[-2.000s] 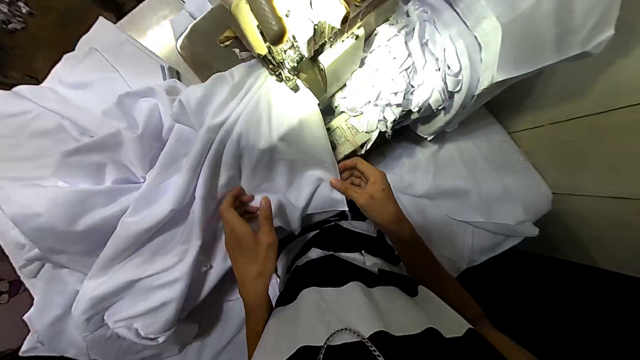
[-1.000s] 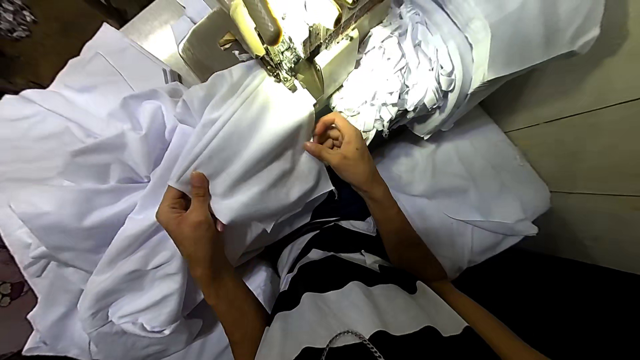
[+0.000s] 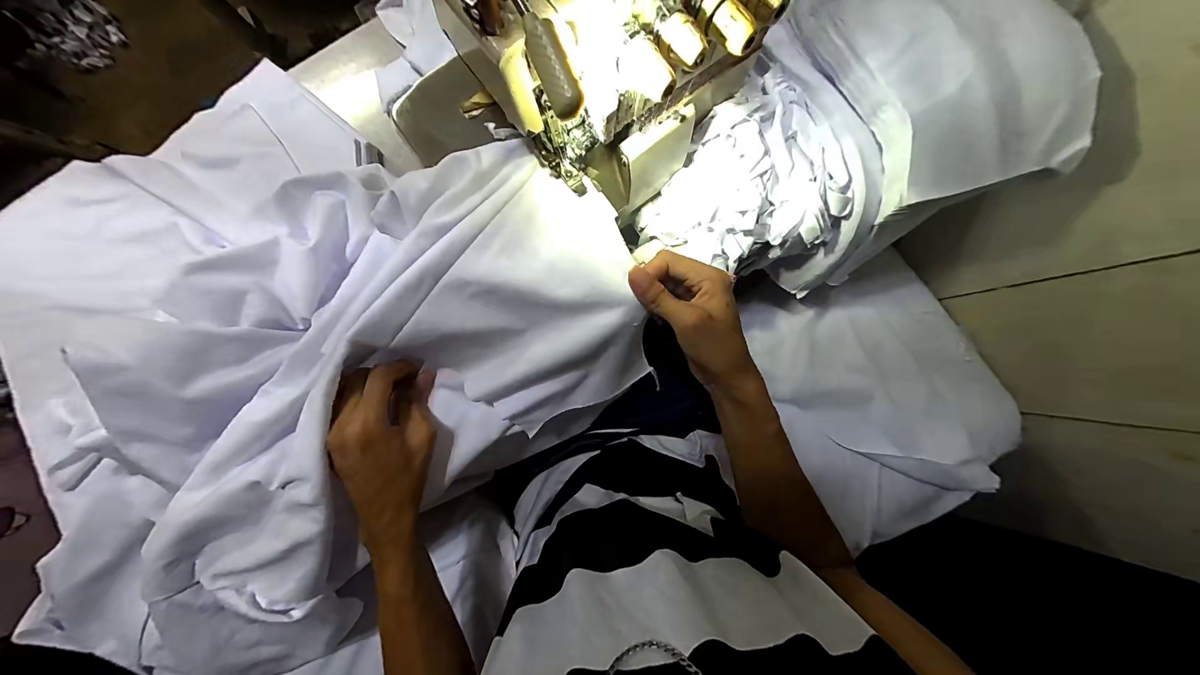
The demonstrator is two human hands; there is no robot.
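Observation:
White fabric (image 3: 525, 281) runs from the lit presser foot area of a sewing machine (image 3: 553, 84) down toward my body. With thumb and fingers my right hand (image 3: 689, 305) pinches its right edge, just below the machine head. My left hand (image 3: 384, 422) is at the lower left of the same cloth, fingers curled into a fold; the fingertips are partly hidden by fabric. The cloth's lower edge hangs loosely between the two hands. Under the machine's lamp the stitching spot is too bright to make out.
A heap of white fabric (image 3: 187, 394) spreads over the left side. Narrow white fabric strips (image 3: 759, 178) are bunched right of the machine, beside stacked white cloth (image 3: 984, 84). More white cloth (image 3: 872, 375) lies below them. Pale floor or wall panels (image 3: 1116, 337) are at the right.
From one second ago, my left hand has moved down and right, its fingers now in a fold. My right hand has lowered slightly along the fabric's edge.

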